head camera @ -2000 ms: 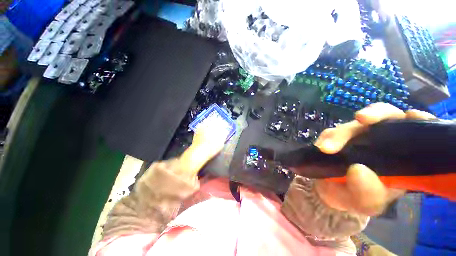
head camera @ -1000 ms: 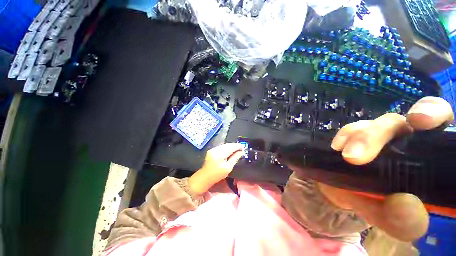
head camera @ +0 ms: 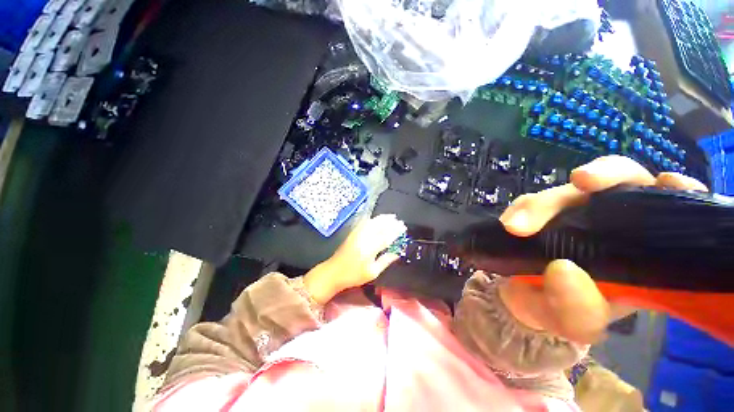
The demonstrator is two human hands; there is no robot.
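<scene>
My right hand [head camera: 579, 257] is wrapped around a thick black and orange-red electric screwdriver [head camera: 644, 237]. Its thin bit points left, to the small part at my left fingertips. My left hand [head camera: 362, 253] pinches a small green and silvery part [head camera: 397, 245] at the left edge of a black plastic housing [head camera: 417, 253]; whether bit and part touch is unclear. More black housings with shiny bits [head camera: 443, 185] lie in rows behind. A blue screw tray [head camera: 326, 191] full of tiny whitish screws stands left of them.
Loose black parts [head camera: 310, 125] lie around the tray. A clear plastic bag [head camera: 435, 48] and rows of circuit boards [head camera: 587, 113] are at the back. Pale plates [head camera: 60, 52] are far left beyond a black mat [head camera: 209, 121]. Blue crates [head camera: 696, 370] stand at lower right.
My left hand has moved from the screw tray to the front housing and holds a small part there. The screwdriver has swung, its bit now showing at that part. The view has shifted slightly.
</scene>
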